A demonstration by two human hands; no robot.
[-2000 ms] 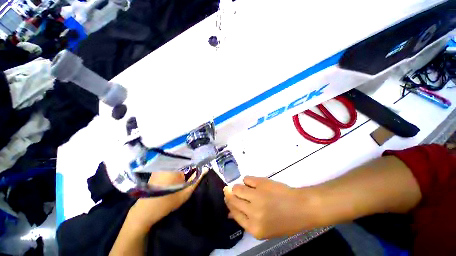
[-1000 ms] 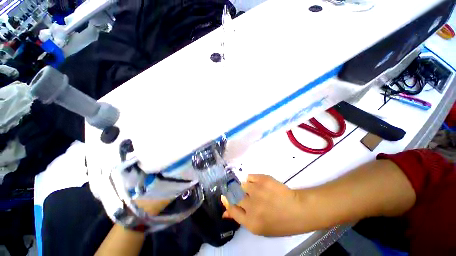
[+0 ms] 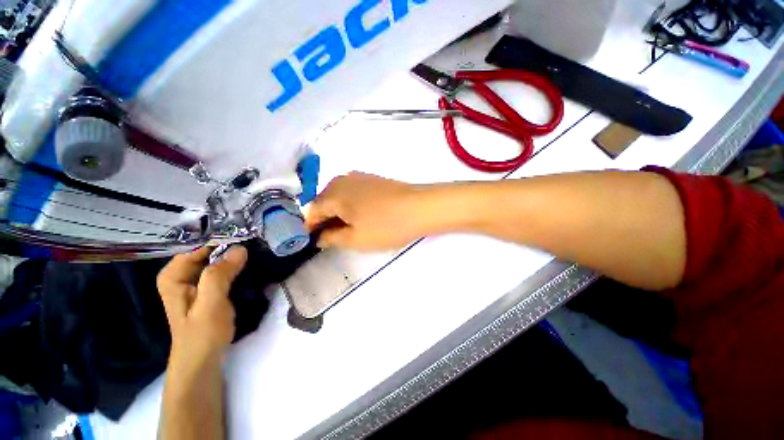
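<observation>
The white sewing machine (image 3: pixel 198 103) with blue JACK lettering fills the upper left. Black cloth (image 3: pixel 103 318) lies under its head and spreads to the left. My left hand (image 3: pixel 205 288) pinches the cloth between thumb and fingers, left of the grey ribbed knob (image 3: pixel 284 230). My right hand (image 3: pixel 357 210) is just right of that knob, fingers curled down at the edge of the black cloth; its fingertips are partly hidden. The needle point is hidden behind the metal parts and knob.
Red-handled scissors (image 3: pixel 499 116) and thin silver tweezers (image 3: pixel 400 113) lie under the arm. Beyond are a black flat strip (image 3: pixel 602 90), a brown piece (image 3: pixel 616 137), a pink and blue stick (image 3: pixel 715 58) and black cable (image 3: pixel 718 21). The ruler-marked table edge (image 3: pixel 456 354) runs in front.
The view has moved closer and lower to the machine head. The cloth now lies mostly left, baring the metal plate. My left hand shows clearly, and the tweezers and scissor blades have come into view.
</observation>
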